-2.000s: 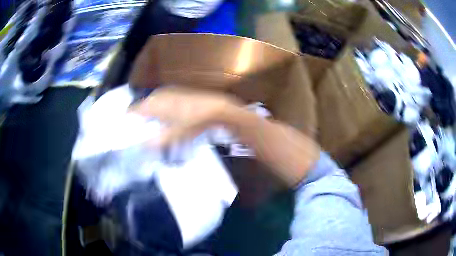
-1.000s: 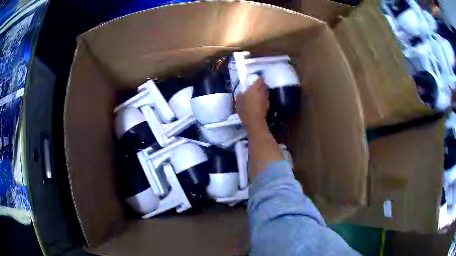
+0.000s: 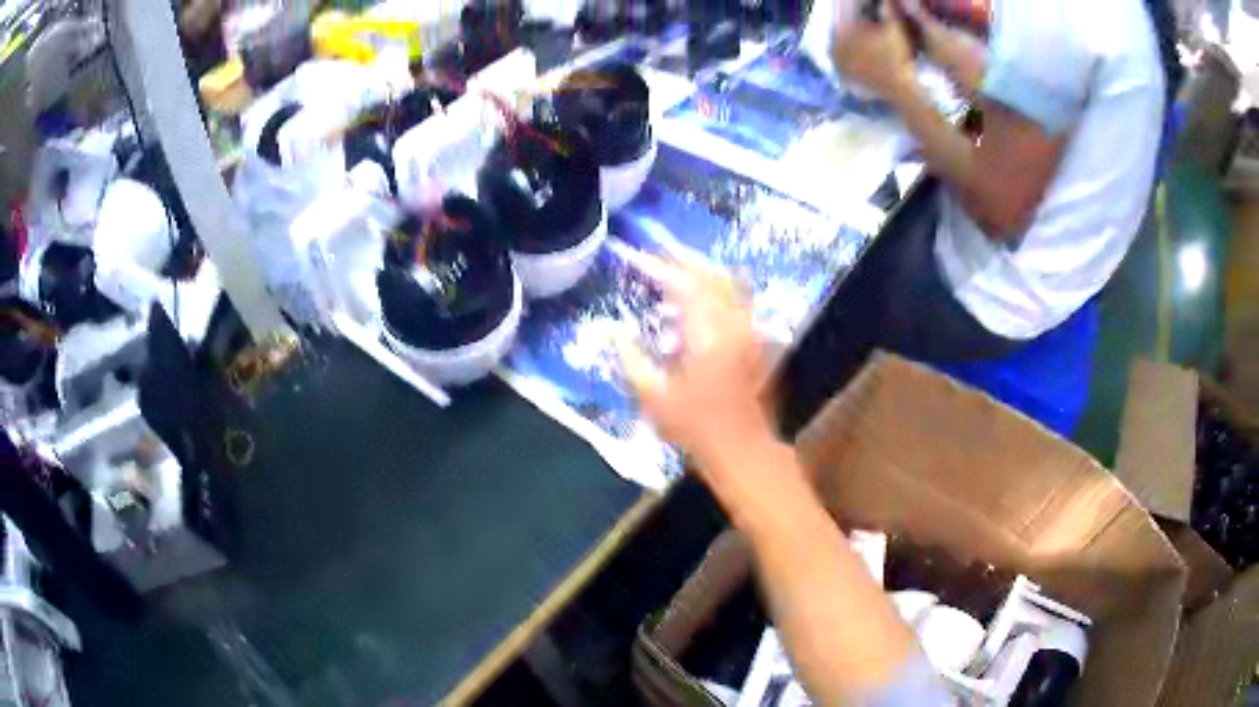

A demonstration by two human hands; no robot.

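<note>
My right hand (image 3: 704, 352) reaches up from the bottom right over the printed sheets (image 3: 828, 263), fingers apart and holding nothing, slightly blurred. Left of it, dome camera units (image 3: 449, 283) stand in a slanting row with black domes up, white lower parts and thin reddish wires on top. They do not touch my hand. Below my forearm, the large brown carton (image 3: 994, 442) holds white-and-black camera units (image 3: 953, 638), partly hidden by my arm. My left hand is not in view.
The dark green bench mat (image 3: 414, 511) ends at a light edge beside the carton. A white upright post (image 3: 193, 166) stands at the left, with more camera units (image 3: 131, 228) around it. Another person (image 3: 1049, 180) is at the upper right, behind the carton.
The view has swung from the carton to the bench. My right hand has let go of the camera unit in the carton and is now open above the sheets.
</note>
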